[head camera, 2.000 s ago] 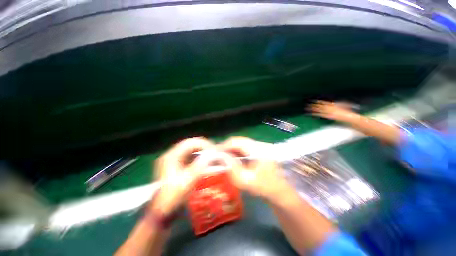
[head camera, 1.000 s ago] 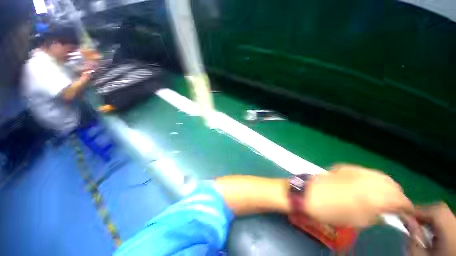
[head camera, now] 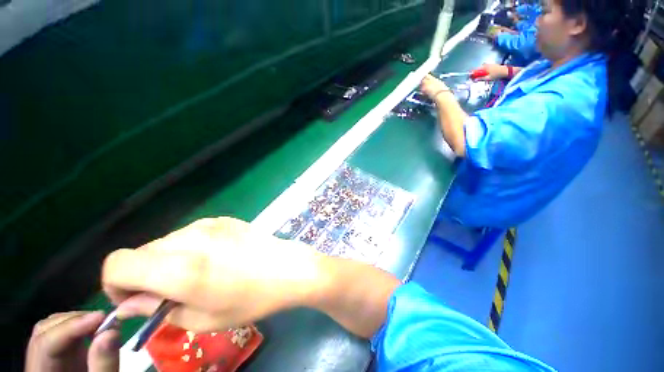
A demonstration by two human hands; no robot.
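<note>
My right hand reaches in from the lower right with fingers bent around a thin dark-and-silver phone body, seen nearly edge-on and mostly hidden by the hand. My left hand, cut off by the lower left edge, pinches the silver edge at the other side. The hands are close together. The open red parts bin, with small pale bits in it, lies just below and partly behind my right hand. The clear blister tray of dark and coppery parts lies on the bench beyond my right wrist.
A white rail separates the green bench from the conveyor, where a dark flat item lies. A worker in a blue smock holds a red-handled tool farther along. A blue stool stands on the blue floor at right.
The view has swung from the left side of the line to the right side. The hands now show at the lower left, still close together around the held piece.
</note>
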